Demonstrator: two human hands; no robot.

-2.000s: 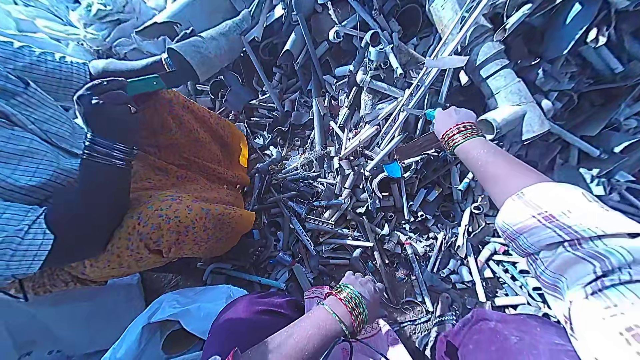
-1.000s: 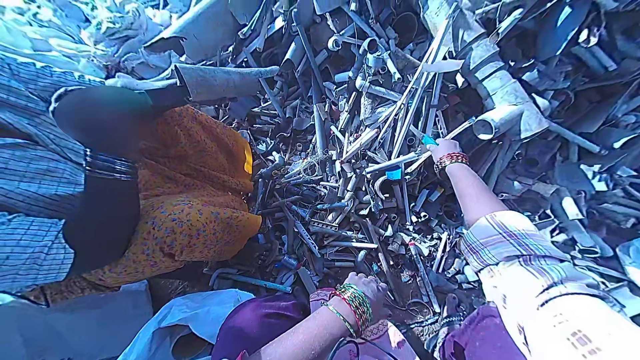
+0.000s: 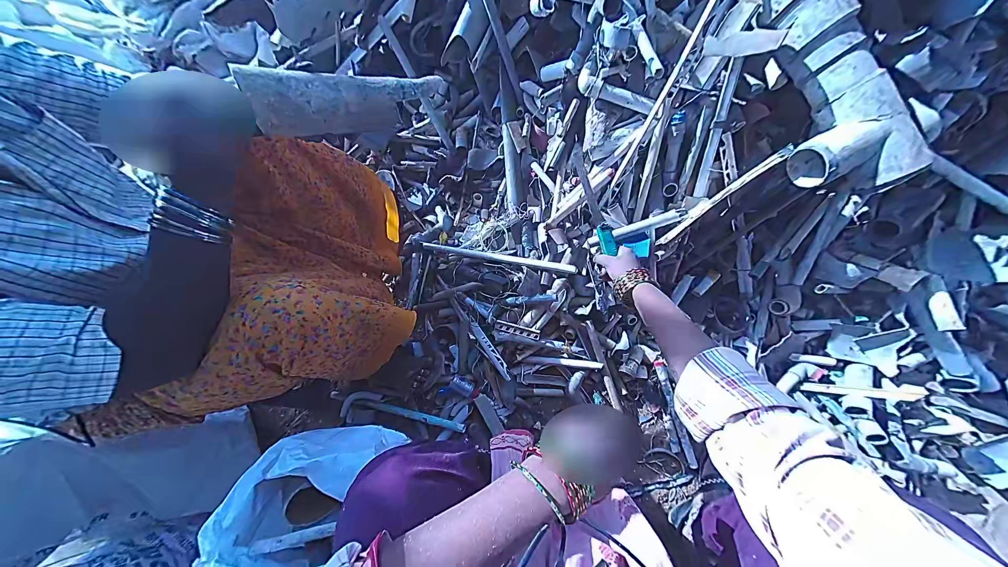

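My right hand [image 3: 618, 261], with bangles at the wrist, reaches over the heap of scrap plastic pipes and is closed around a green handle [image 3: 606, 239]. A dark, narrow blade seems to run up from the handle among the pipes. A blue piece [image 3: 639, 246] lies just beside that hand. My left hand [image 3: 591, 445] is low in the view near my lap, blurred, so its fingers and anything in them are hidden. White pipe lengths [image 3: 504, 258] and broken pipe bits [image 3: 563, 362] lie between the hands and the co-worker.
At left sits a co-worker in a checked shirt and orange patterned cloth [image 3: 315, 260], one blurred hand at a large grey pipe piece [image 3: 331, 98]. A wide jointed pipe [image 3: 846, 146] stands out of the heap at upper right. A white sack [image 3: 268, 472] lies at lower left.
My right hand with the green handle has moved left and down over the heap. The co-worker's large grey pipe piece sits lower and further right than two seconds ago.
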